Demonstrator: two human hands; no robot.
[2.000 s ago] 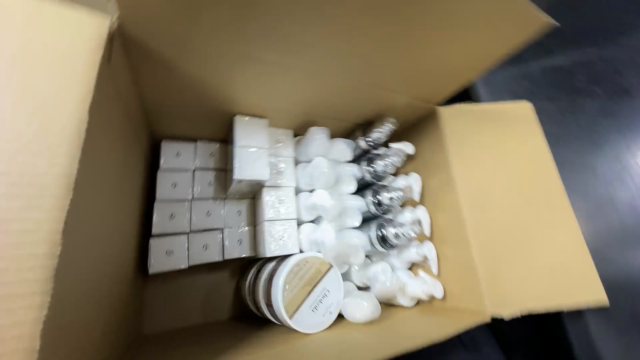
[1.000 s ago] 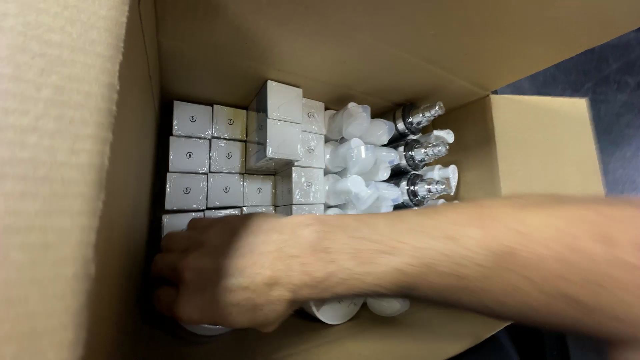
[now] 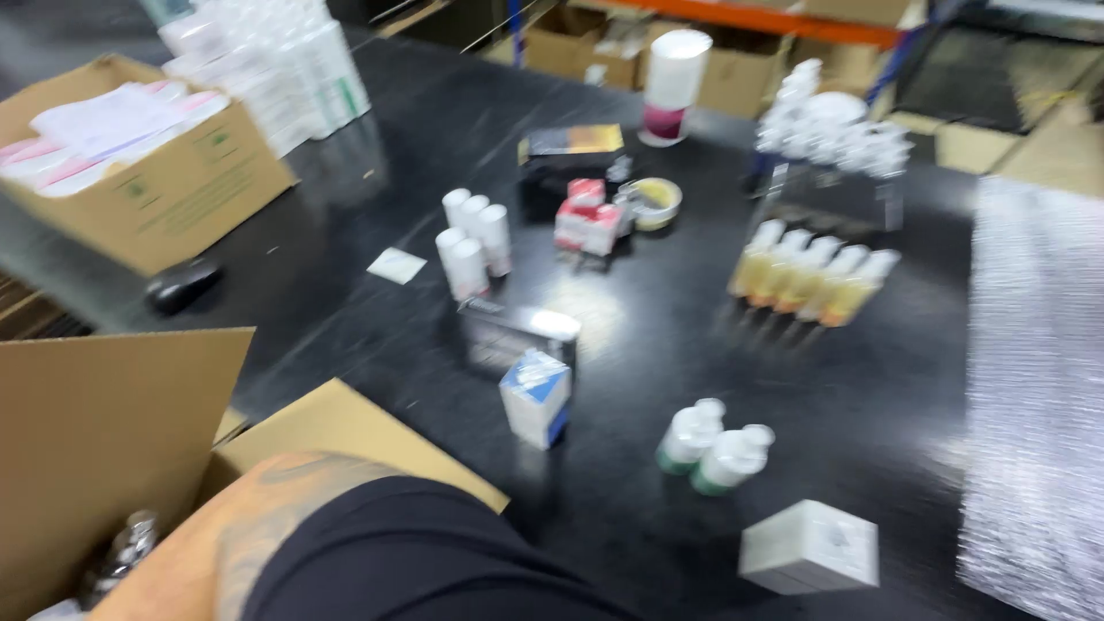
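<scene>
An arm in a black sleeve reaches over a flap of an open cardboard box (image 3: 95, 423) at the lower left; its hand is beyond the frame, and what it holds is hidden. Neither of my hands is visible. Inside the box, a clear-topped bottle (image 3: 134, 542) shows beside the forearm. On the black table stand a blue-and-white carton (image 3: 536, 401), two white bottles with green bases (image 3: 690, 435), a white carton (image 3: 811, 550) and a row of amber bottles with white caps (image 3: 806, 274). White tubes (image 3: 470, 233) stand in a cluster farther back.
Another cardboard box (image 3: 172, 185) holds pink and white packets. A computer mouse (image 3: 183, 285) lies near it. Red-and-white small boxes (image 3: 589, 220), a tape roll (image 3: 653, 204), a white-and-magenta cylinder (image 3: 668, 95) and pump bottles (image 3: 832, 129) stand farther off. Silvery bubble wrap (image 3: 1035, 388) covers the right side.
The view has swung from the box's inside to the table. The hand that was over the white cartons in the box is out of frame; the arm still reaches toward the box.
</scene>
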